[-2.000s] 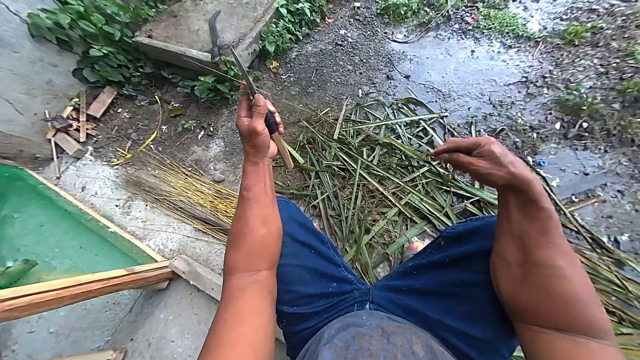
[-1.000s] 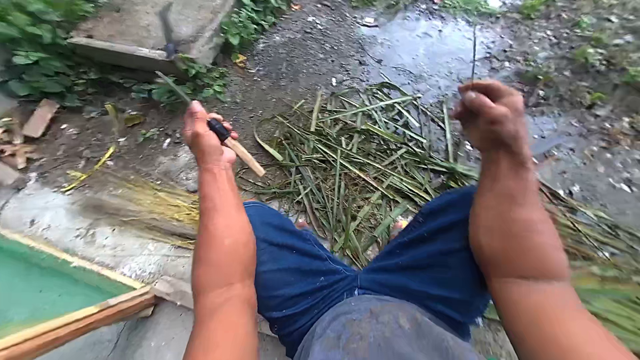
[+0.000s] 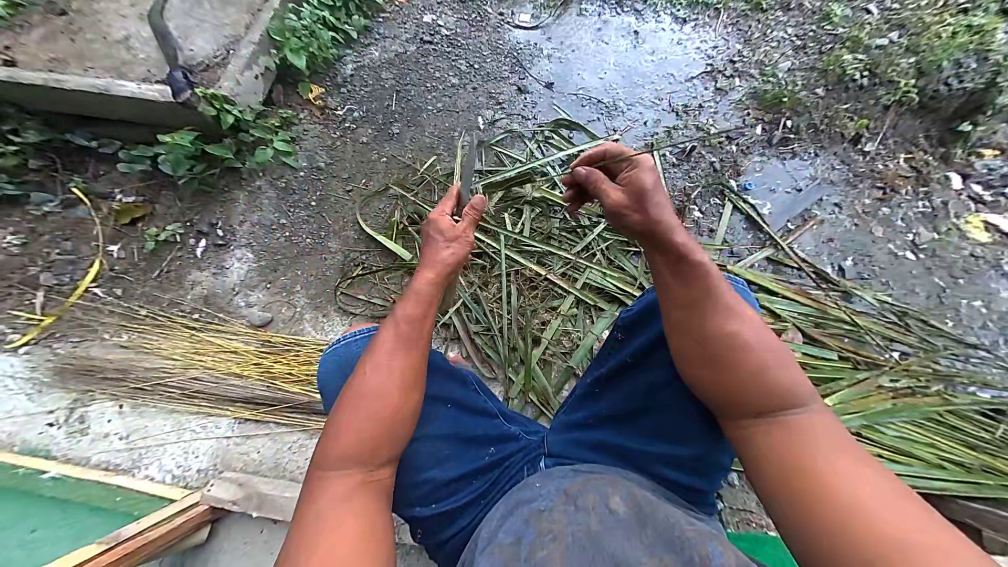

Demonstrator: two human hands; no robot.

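Observation:
My left hand (image 3: 450,228) is closed around a knife (image 3: 469,167), whose blade points up and away from me; its handle is mostly hidden by the hand and forearm. My right hand (image 3: 622,189) pinches a thin leaf strip or rib (image 3: 685,144) that reaches out to the right. Beneath both hands lies a heap of cut green leaf strips (image 3: 543,283). To the left of my knee is a bundle of thin yellow and brown leaf ribs (image 3: 236,358). Long green leaves (image 3: 906,409) lie to my right.
A wood-framed green panel (image 3: 63,504) stands at the lower left, beside a wooden block (image 3: 252,494). A concrete slab (image 3: 102,94) with a dark curved object (image 3: 167,47) on it is at the upper left. Wet ground (image 3: 630,63) lies ahead.
My left hand has moved right, over the leaf heap, and the knife has turned more upright. The thin piece in my right hand pointed up a second ago and now lies nearly level.

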